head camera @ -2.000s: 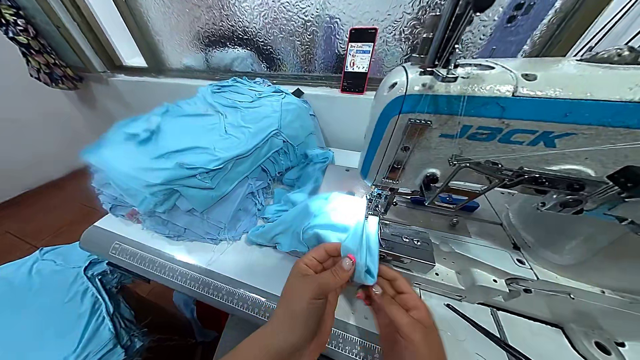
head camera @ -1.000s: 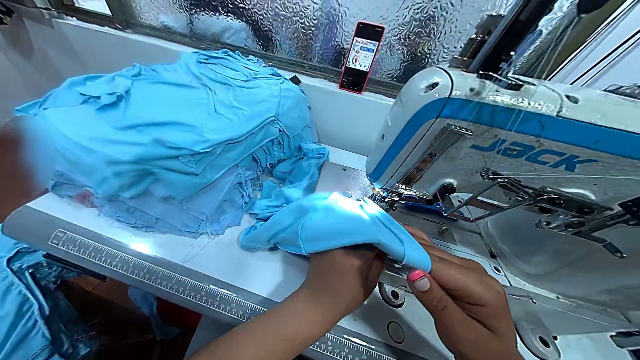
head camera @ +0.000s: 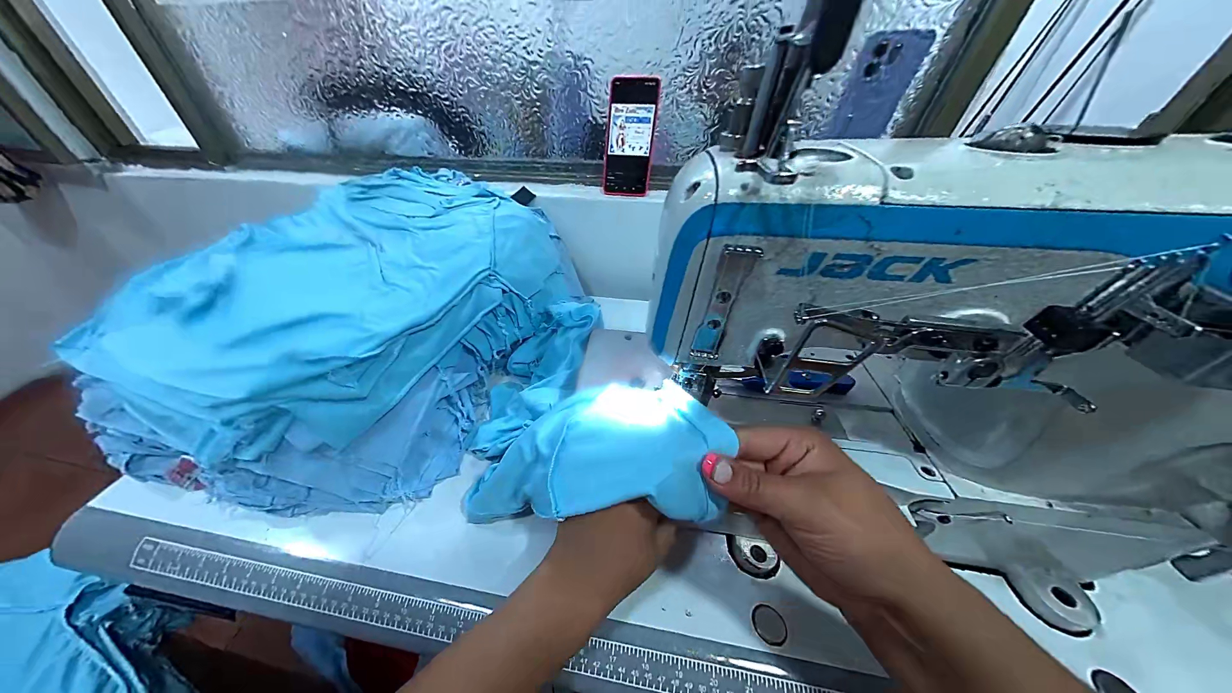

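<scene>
A light blue garment piece (head camera: 606, 462) lies on the bed of a Jack sewing machine (head camera: 866, 241), its upper edge at the lit needle area and presser foot (head camera: 691, 380). My right hand (head camera: 808, 500) pinches the garment's right edge between thumb and fingers, just below the needle area. My left hand (head camera: 616, 549) is under the cloth at its lower edge; its fingers are mostly hidden by the fabric, so its hold cannot be made out. A crumpled part of the cloth trails up toward the stack.
A tall stack of blue garments (head camera: 337, 318) stands left on the table. A ruler strip (head camera: 308, 587) runs along the front edge. More blue cloth (head camera: 58, 626) hangs at lower left. A phone (head camera: 631, 135) leans against the window. Thread guides (head camera: 924, 337) jut from the machine.
Two seconds ago both hands pinched the cloth's lower end below the presser foot; now my left hand is under the cloth and my right hand holds its right edge. The view has shifted.
</scene>
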